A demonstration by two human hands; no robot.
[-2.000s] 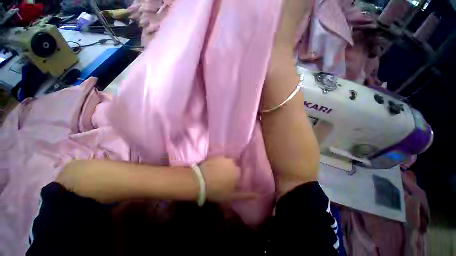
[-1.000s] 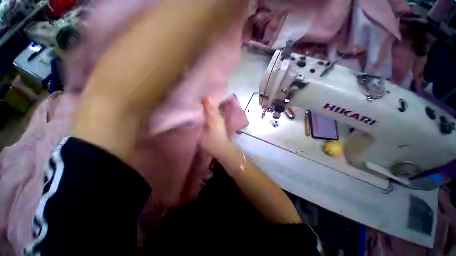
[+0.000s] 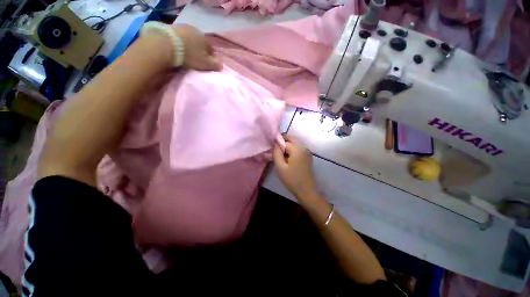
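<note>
A large pink garment piece (image 3: 215, 125) lies over the table's left part and my lap, with a paler face showing on top. My left hand (image 3: 200, 49) lies on its upper left part; its fingertips are partly hidden, so its grip is unclear. My right hand (image 3: 293, 165) pinches the garment's right edge, left of the needle area. The white lockstitch machine (image 3: 430, 98) has its lit presser foot (image 3: 344, 129) right of the cloth. The cloth's edge is not under the foot.
A smartphone (image 3: 414, 139), a thin brown-handled tool (image 3: 389, 134) and a yellow ball-like object (image 3: 425, 169) lie under the machine arm. Another beige machine (image 3: 61, 37) stands at upper left. Pink fabric (image 3: 255, 6) is heaped behind the table.
The garment has come down from a blurred, raised position and is spread out, pale face up. My left hand has moved up and away to its far side; my right hand has moved to its right edge.
</note>
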